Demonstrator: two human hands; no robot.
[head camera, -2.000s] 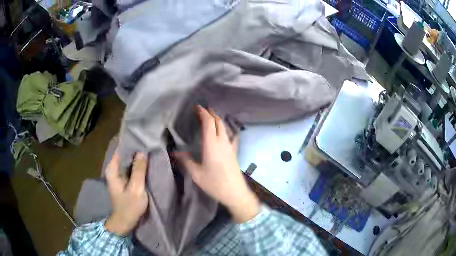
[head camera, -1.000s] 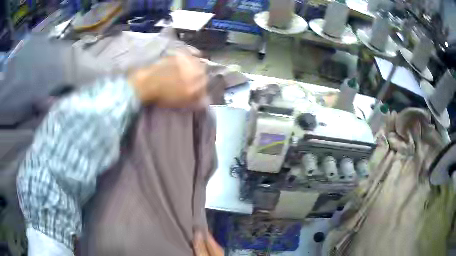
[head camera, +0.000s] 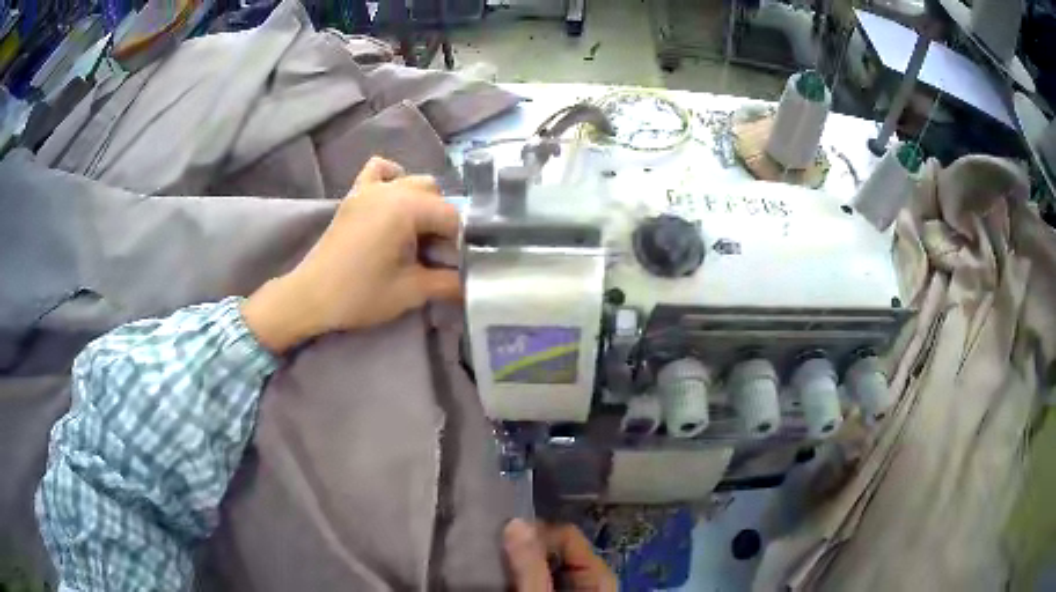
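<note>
A grey-brown garment piece (head camera: 336, 451) lies along the left side of the overlock machine (head camera: 539, 335), its edge at the presser foot area (head camera: 515, 445) below the logo head. My left hand (head camera: 365, 254) grips the cloth behind and left of the head; its fingertips are partly hidden by the head. My right hand (head camera: 562, 557) is at the bottom edge, partly cut off, with thumb and fingers pinching the cloth edge in front of the needle area. The needle itself is hidden.
More grey-brown cloth (head camera: 220, 104) is heaped at the back left. Tension dials (head camera: 759, 396) line the machine front. Thread cones (head camera: 799, 121) stand behind. Beige garment pieces (head camera: 926, 428) hang at the right. Lint waste lies on a blue tray (head camera: 660, 555) below the machine.
The view has turned right and come closer to the machine. The cloth, earlier handled at the left, is now at the machine head. My left hand has moved from above the cloth to behind the head.
</note>
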